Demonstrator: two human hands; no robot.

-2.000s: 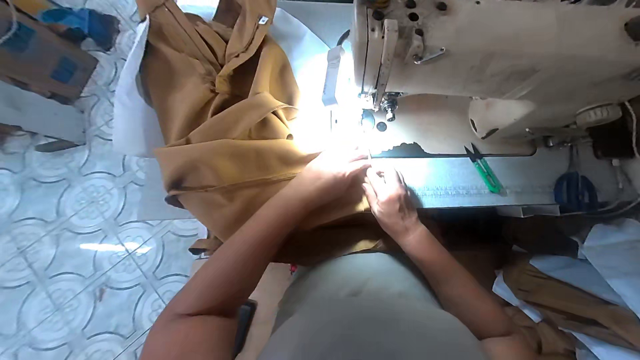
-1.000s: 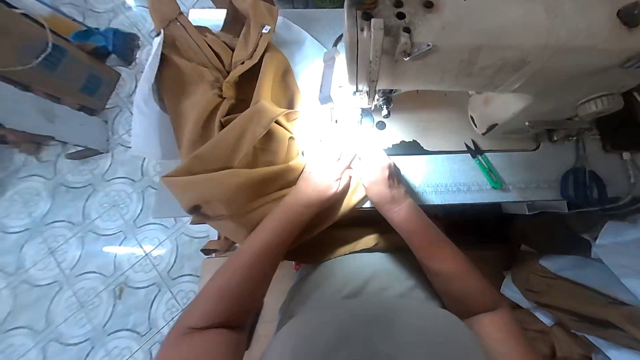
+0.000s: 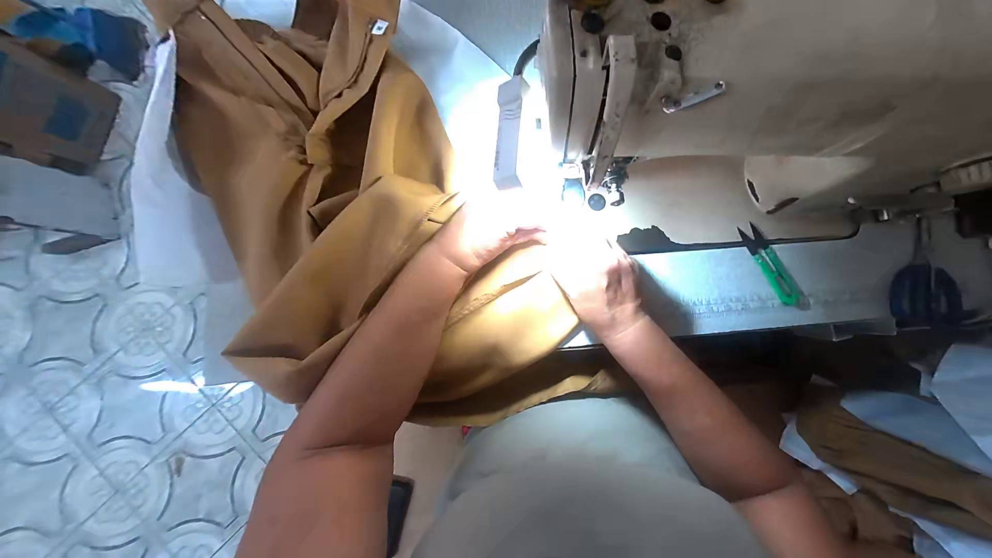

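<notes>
A mustard-brown cloth garment (image 3: 310, 217), looking like trousers, lies bunched over the left of the sewing table and down to my lap. My left hand (image 3: 484, 232) rests on its cloth just left of the needle area of an industrial sewing machine (image 3: 775, 85). My right hand (image 3: 601, 287) is at the cloth's right edge, below the presser foot area. Strong glare from the machine lamp (image 3: 508, 136) washes out the fingers of both hands, so their grip and the cloth between them cannot be made out.
Green-handled thread snips (image 3: 771, 267) lie on the table (image 3: 697, 287) to the right. Dark blue-handled scissors (image 3: 924, 294) are at its right end. Brown and pale cloth pieces (image 3: 891, 442) are piled at lower right. A cardboard box (image 3: 54, 108) stands at upper left, over the tiled floor (image 3: 147, 333).
From two seconds ago, my hands have moved from close together to a little apart, and the cloth under my left forearm has shifted and refolded.
</notes>
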